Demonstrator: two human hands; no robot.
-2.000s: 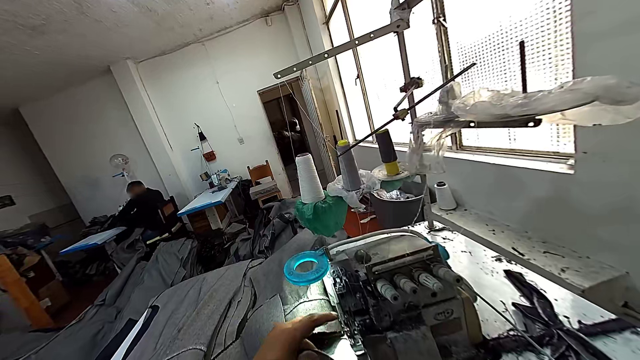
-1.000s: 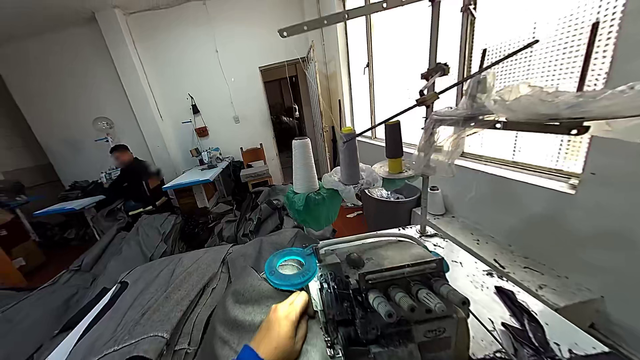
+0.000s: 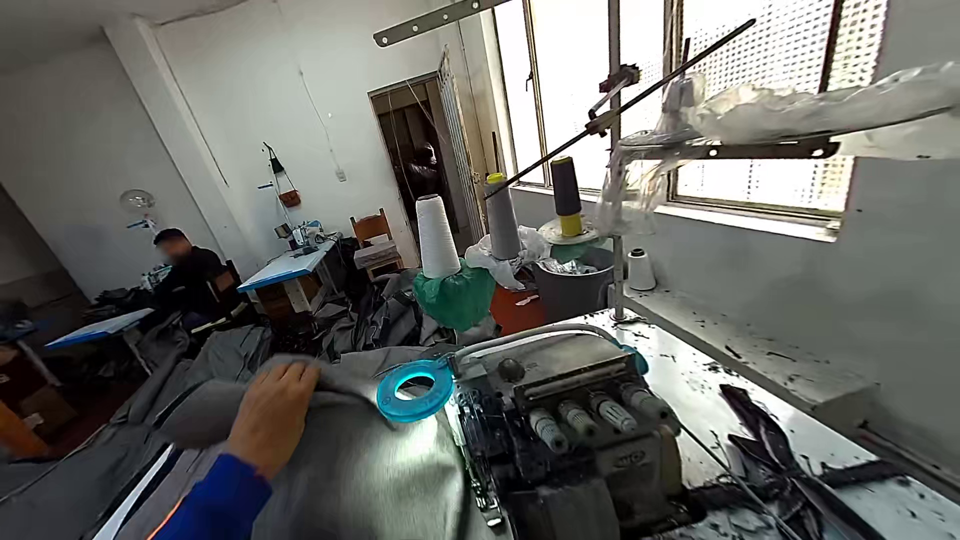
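My left hand (image 3: pixel 274 412), in a blue sleeve, holds a raised fold of grey fabric (image 3: pixel 375 457) left of an overlock sewing machine (image 3: pixel 577 420). The cloth spreads over the table beside the machine. A blue ring-shaped lamp (image 3: pixel 415 391) at the machine's left end lights the fabric. Behind the machine stand a white thread cone (image 3: pixel 437 236), a grey thread cone (image 3: pixel 503 221) and a dark thread cone (image 3: pixel 566 191). My right hand is out of the frame.
Dark fabric scraps (image 3: pixel 780 457) lie on the white tabletop (image 3: pixel 690 360) at right. A grey bin (image 3: pixel 574 289) stands behind the machine. A metal thread stand (image 3: pixel 616 225) rises above it. Across the room a person (image 3: pixel 196 277) sits by a blue-edged table (image 3: pixel 289 270).
My left hand has moved left, away from the machine's needle area, and a fold of the grey cloth has been lifted with it.
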